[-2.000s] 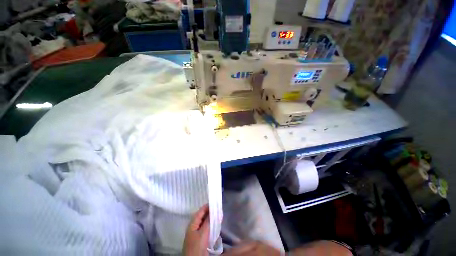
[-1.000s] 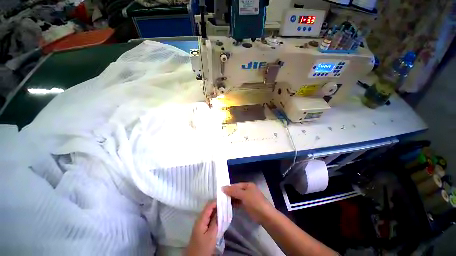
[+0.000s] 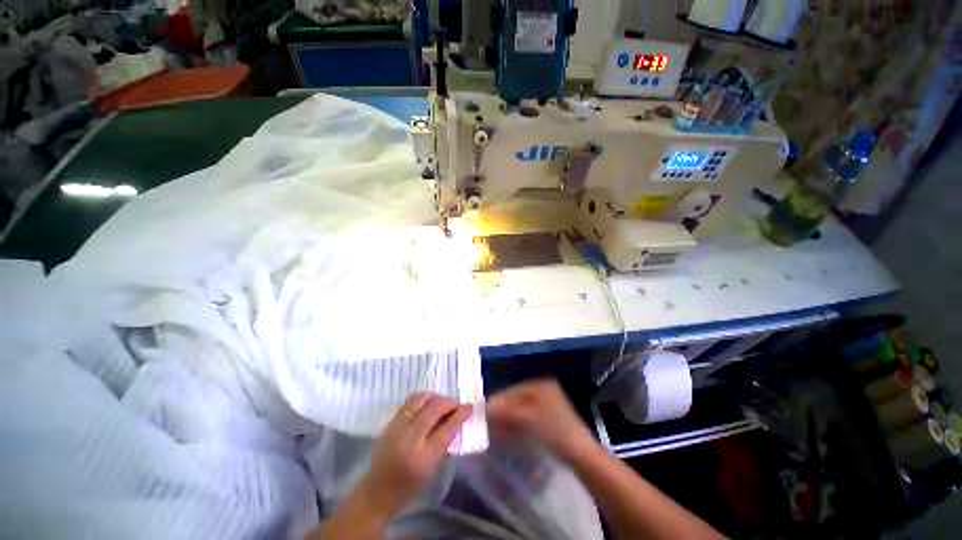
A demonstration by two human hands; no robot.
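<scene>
A large sheer white fabric (image 3: 200, 316) with fine stripes spreads over the table's left side and hangs over its front edge. My left hand (image 3: 422, 427) pinches the narrow, denser folded band (image 3: 470, 406) at the fabric's right edge, below the table front. My right hand (image 3: 538, 413) is blurred just right of the band; whether it holds fabric cannot be told. The cream sewing machine (image 3: 527, 158) stands behind. The fabric reaches the needle area (image 3: 451, 234), which glows under the lamp; the needle itself is lost in glare.
Blue-handled snips (image 3: 591, 251) lie beside the machine bed. A white roll (image 3: 665, 387) hangs under the table edge. A bottle (image 3: 796, 216) stands at the table's right end. Thread cones (image 3: 916, 401) sit low at right. A dark green table (image 3: 63, 227) lies at left.
My left hand has moved up along the band. My right hand came in to the band, then shifted slightly right of it. The band's lower end now sits higher.
</scene>
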